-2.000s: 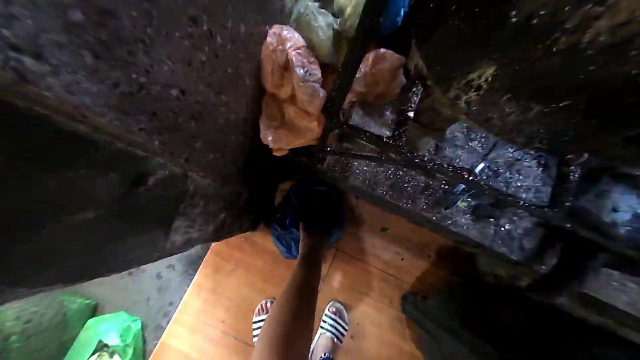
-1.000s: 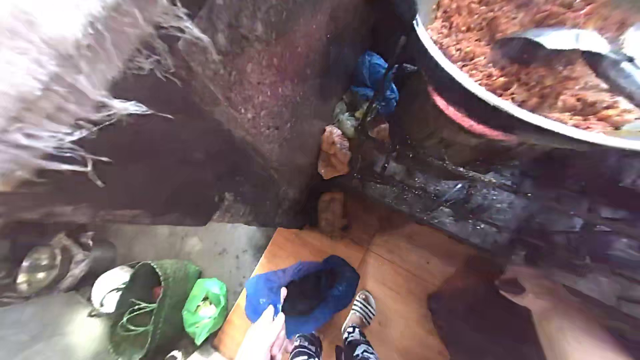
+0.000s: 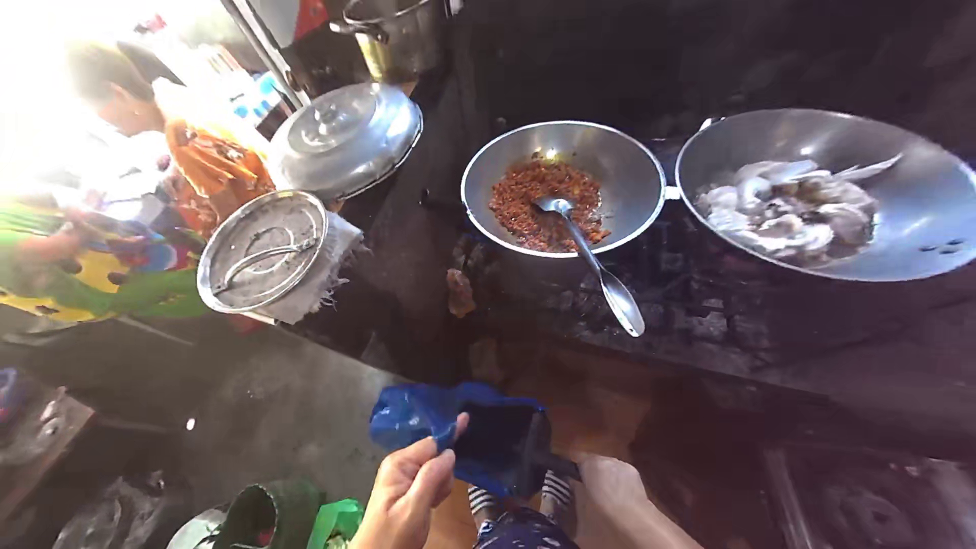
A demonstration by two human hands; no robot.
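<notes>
Low in the middle of the head view, my left hand (image 3: pixel 415 484) pinches the rim of a blue plastic bag (image 3: pixel 412 415), pulling its mouth wide. Right of it, my right hand (image 3: pixel 614 484) grips a dark handle (image 3: pixel 563 465) that reaches into the bag; what is on its far end is hidden in the dark opening. The bag hangs above my striped sandals (image 3: pixel 482 499).
Ahead stand a wok (image 3: pixel 637 164) of reddish minced food with a metal spoon (image 3: pixel 621 301), and a larger wok (image 3: pixel 907 229) with pale pieces. Leftward are a domed lid (image 3: pixel 358 145), a round lid (image 3: pixel 263 252) on cloth, a pot (image 3: pixel 396 38) and a person (image 3: pixel 126 99).
The view has swung up to show both woks. The blue bag, which hung from my left hand, is now between both hands, and my right hand has come in from the right to it.
</notes>
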